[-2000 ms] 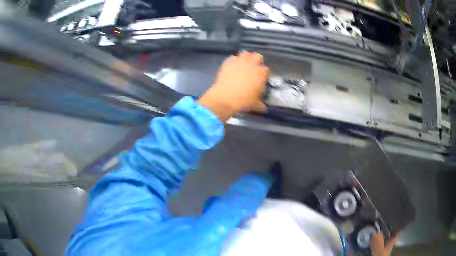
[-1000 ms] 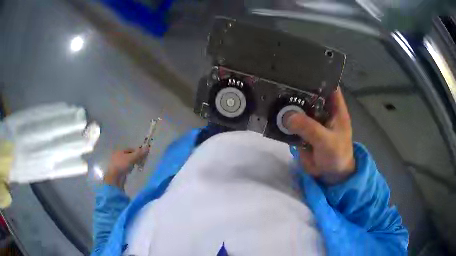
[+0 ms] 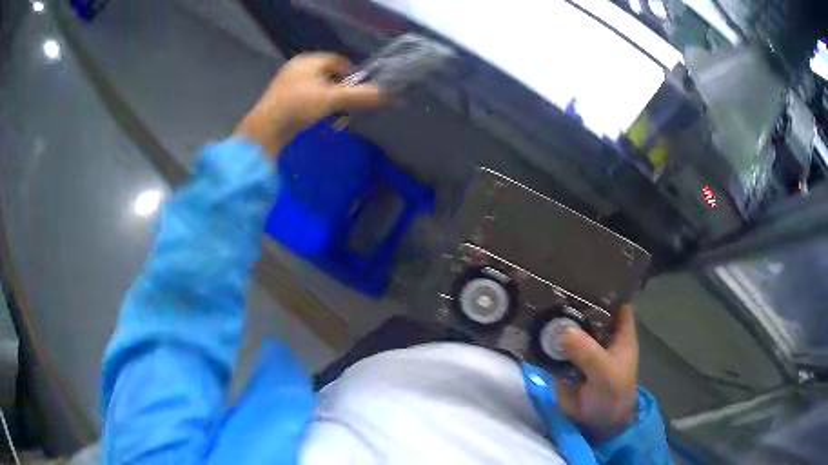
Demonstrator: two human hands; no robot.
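My right hand (image 3: pixel 599 372) grips the right end of a flat dark metal carrier plate (image 3: pixel 554 241), with the thumb over one disc. The plate is held tilted in front of my body. Two black discs with silver-white centres sit in it, the left one (image 3: pixel 484 301) in full view and the right one (image 3: pixel 556 338) partly under my thumb. My left hand (image 3: pixel 313 95) is raised at the upper left and holds a blurred grey thing (image 3: pixel 409 65), too smeared to name.
A blue plastic bin or stool (image 3: pixel 340 195) stands low, below my left hand. A bright white machine surface (image 3: pixel 563 64) runs across the upper right, with a small red lit display (image 3: pixel 709 196) beside it. Grey shiny floor (image 3: pixel 100 136) lies to the left. A metal-framed panel (image 3: pixel 772 272) is at the right.
The view has turned. My left hand has risen from low at the left; a thin metal piece showed in it a second ago. My right hand still holds the plate, now lower in view.
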